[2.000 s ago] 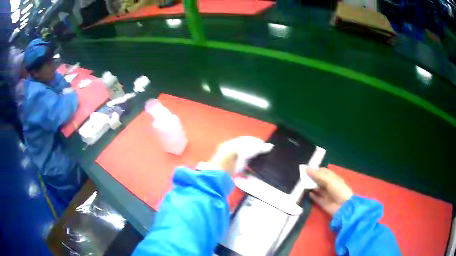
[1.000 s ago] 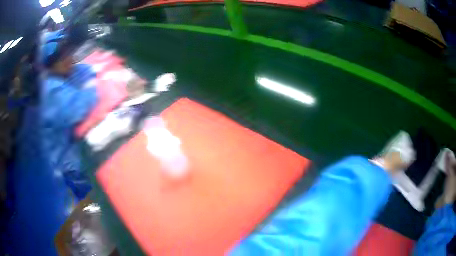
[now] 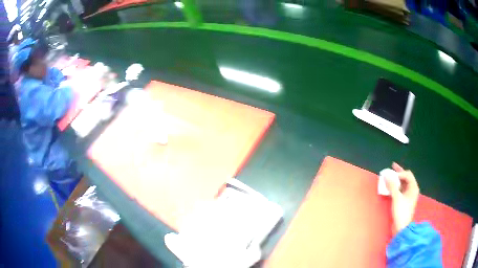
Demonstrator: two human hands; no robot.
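Note:
My right hand (image 3: 404, 196) is bare and holds a small white wad, a wipe (image 3: 388, 182), over the right red mat (image 3: 335, 209). My left hand cannot be made out; a washed-out white area at the bottom centre may hide it. A white box (image 3: 257, 207) lies in that area between the two mats, its detail lost in glare. A black e-reader (image 3: 389, 100) lies face down on a white box (image 3: 380, 125) on the dark green belt at the right.
A second red mat (image 3: 246, 120) lies left of centre, partly bleached by glare. A person in blue (image 3: 39, 110) works at the far left beside white items. Shiny clear plastic (image 3: 86, 225) shows below the bench edge. Brown cardboard sheets (image 3: 388, 8) lie across the line.
The e-reader and its box, earlier between my hands, now lie on the belt, let go. My right hand is back over the right mat. The view has shifted, and the bottle is lost in glare.

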